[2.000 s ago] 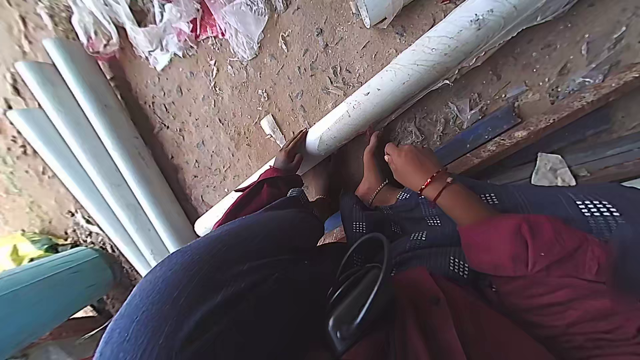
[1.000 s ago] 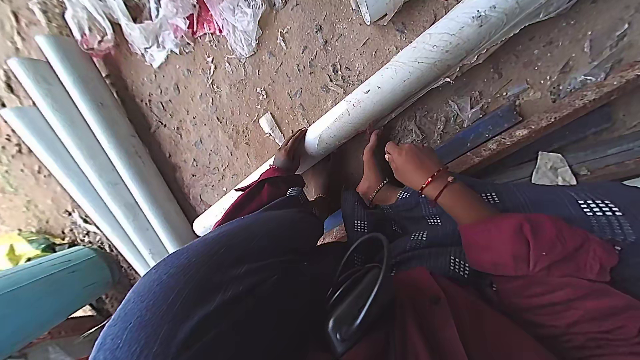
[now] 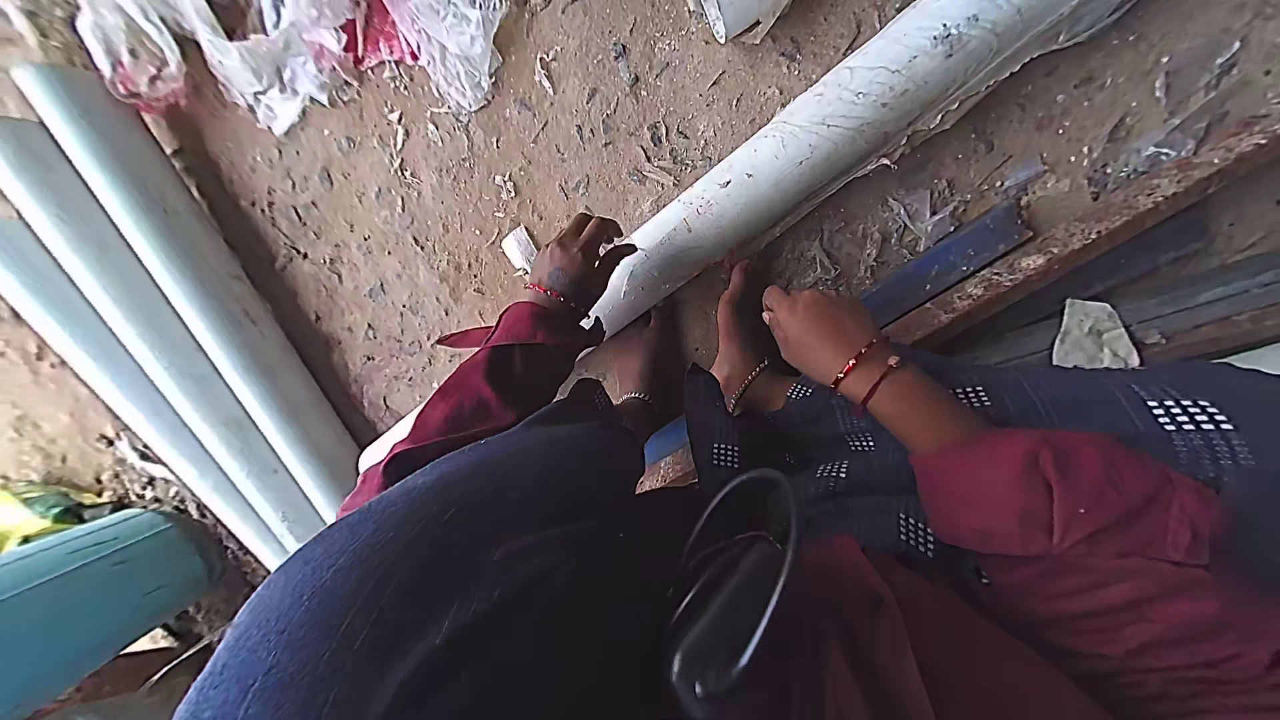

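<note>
A long white pipe [image 3: 790, 160] with a crinkled clear film on it lies diagonally on the ground. My left hand [image 3: 580, 255], fingers curled, is at the pipe's far side, its thumb against the white surface; whether it grips film is unclear. Below that hand, the white surface shows a jagged edge, and my sleeve covers part of the pipe. My right hand [image 3: 820, 335] is curled beside my bare right foot [image 3: 738, 330], off the pipe; its fingertips are partly hidden. My left foot [image 3: 645, 360] is in shadow against the pipe's near side.
Several pale pipes [image 3: 190, 300] lie side by side at the left, above a teal cylinder [image 3: 100, 590]. Crumpled plastic film [image 3: 260, 50] is at the top left. Blue and rusty metal bars [image 3: 950, 255] run along the right, near a pale scrap [image 3: 1094, 335].
My left hand has shifted a little up and away from my body, off its earlier spot over the pipe. A jagged edge now shows below it. My right hand has barely moved.
</note>
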